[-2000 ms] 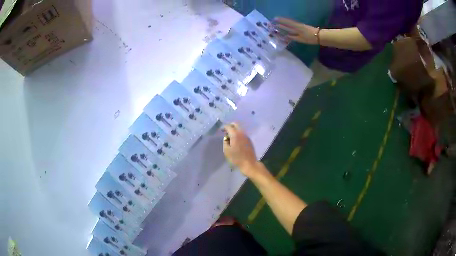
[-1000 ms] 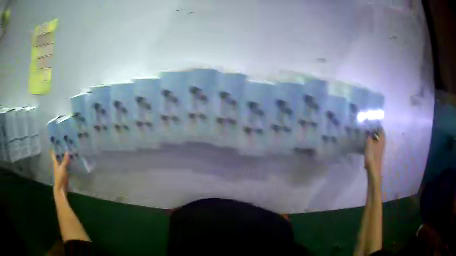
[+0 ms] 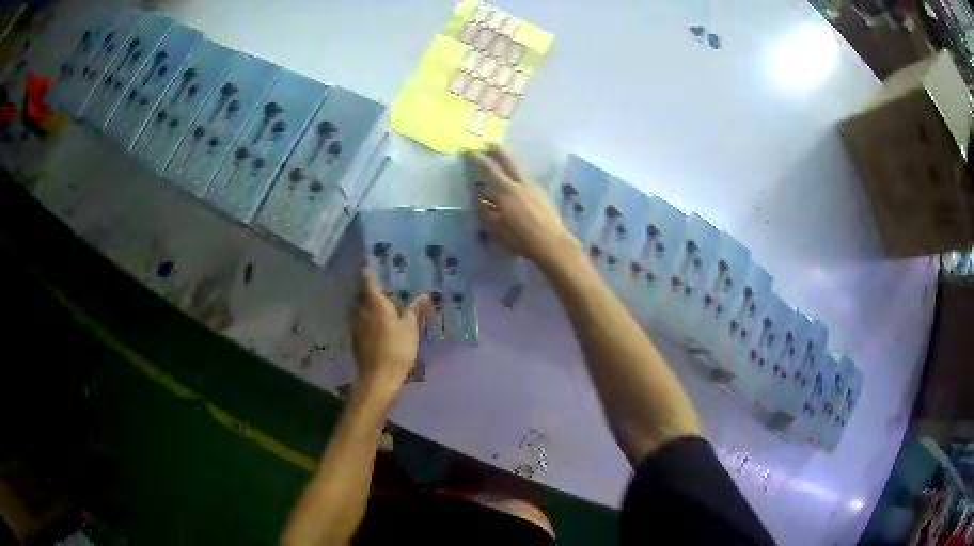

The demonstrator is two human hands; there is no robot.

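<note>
Light blue product boxes with dark pictures lie on the white table. Two boxes (image 3: 436, 251) lie side by side at centre. My left hand (image 3: 387, 333) rests on their near part, thumb and forefinger apart. My right hand (image 3: 521, 219), with a ring, reaches over the right side of these boxes. Its fingers are spread, their tips at the near edge of a yellow label sheet (image 3: 425, 110); whether they touch it is unclear. Its palm hides what is below. A row of overlapping boxes (image 3: 689, 256) runs to the right.
A block of boxes (image 3: 230, 112) lies at the left, its right end showing side faces. An orange-red thing (image 3: 37, 98) is at the far left edge. A brown carton (image 3: 908, 160) stands at the right. Green floor with a yellow line (image 3: 160, 373) lies beyond the near table edge.
The view has turned left. My hands, far apart at the row's two ends, are now close together at the two boxes. The right hand has left the row's right end.
</note>
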